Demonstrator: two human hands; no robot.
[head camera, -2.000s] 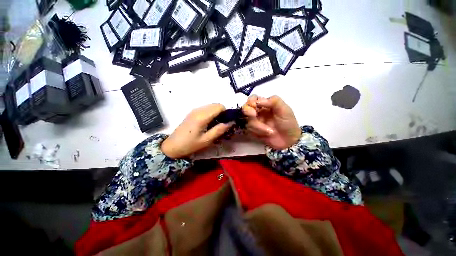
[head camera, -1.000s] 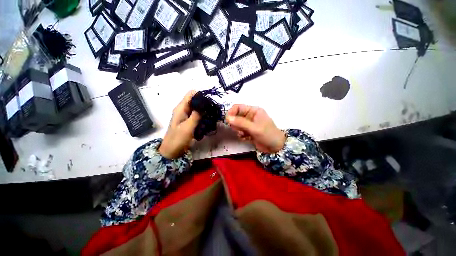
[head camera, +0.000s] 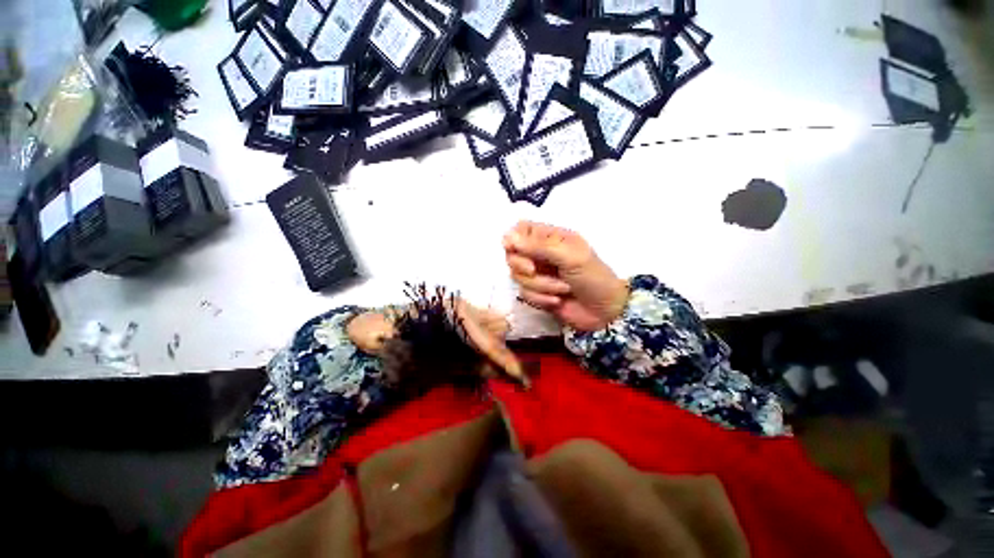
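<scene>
A black string bundle (head camera: 428, 340) with bristly cord ends pointing up is in my left hand (head camera: 480, 329), low in front of the red garment at the table's front edge. The bundle covers part of that hand and is a little blurred. My right hand (head camera: 561, 275) is raised over the table to the right of the bundle, apart from it, with its fingers curled and fingertips together. Whether it pinches a thin string cannot be seen. A stack of loose tags (head camera: 313, 231) with white text up lies to the left of my hands.
Finished tags (head camera: 548, 158) are spread in a large pile at far centre. Banded tag packs (head camera: 106, 196) stand at left, with a spare string bunch (head camera: 156, 82) behind them. A grey disc (head camera: 754, 204) lies at right. A smaller tag group (head camera: 913, 87) is at far right.
My left hand and the string bundle have moved down and toward my body, away from my right hand. My right hand's fingers have drawn away from the bundle. The view has shifted slightly.
</scene>
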